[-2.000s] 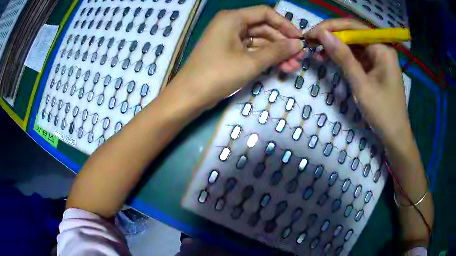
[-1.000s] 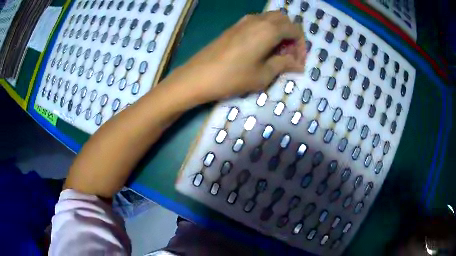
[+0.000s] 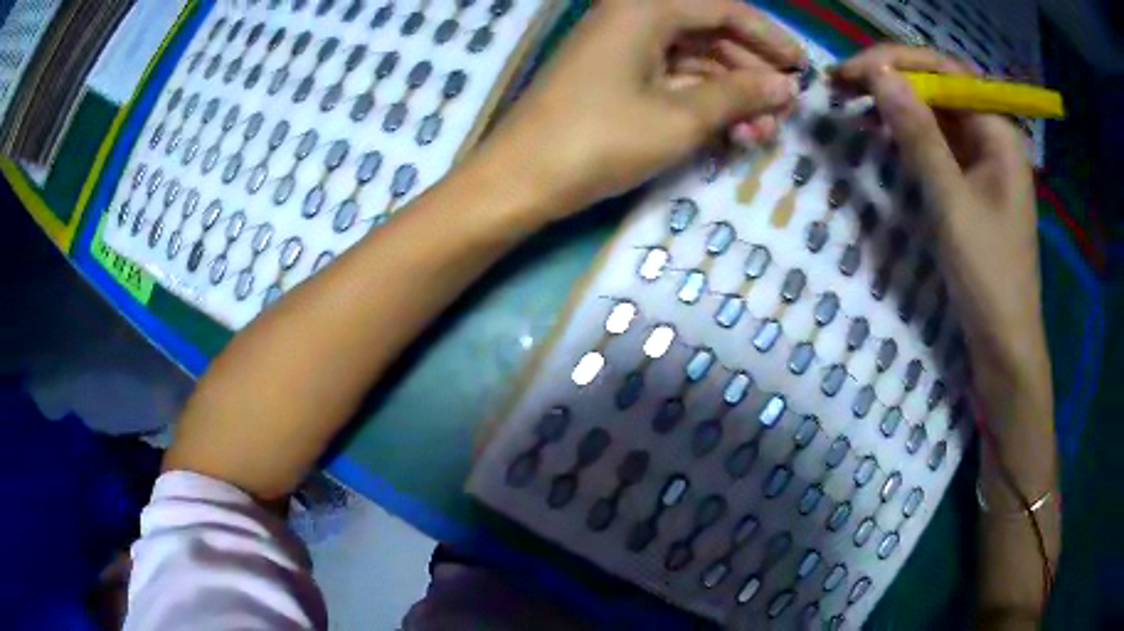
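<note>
A white board (image 3: 493, 476) with rows of small octagonal pieces lies before me. My left hand (image 3: 690, 86) pinches a small dark piece (image 3: 807, 77) at its fingertips above the far part of the board. My right hand (image 3: 943, 154) holds a yellow-handled tool (image 3: 986, 95), its handle pointing right. The tool's tip is hidden or blurred near the left fingertips. A tan dumbbell-shaped mark (image 3: 748, 176) without a shiny piece shows on the board just below the hands.
A second loaded board (image 3: 265, 191) lies on the left with a green label (image 3: 126, 274) at its corner. Stacked boards (image 3: 74, 86) and a white paper slip (image 3: 138, 56) are at the far left. Another loaded board (image 3: 974, 27) lies beyond the red tape.
A second ago my left hand was lower and my right hand away from the board. Now both meet at the far part, the tool in the right. The tan mark has come into view.
</note>
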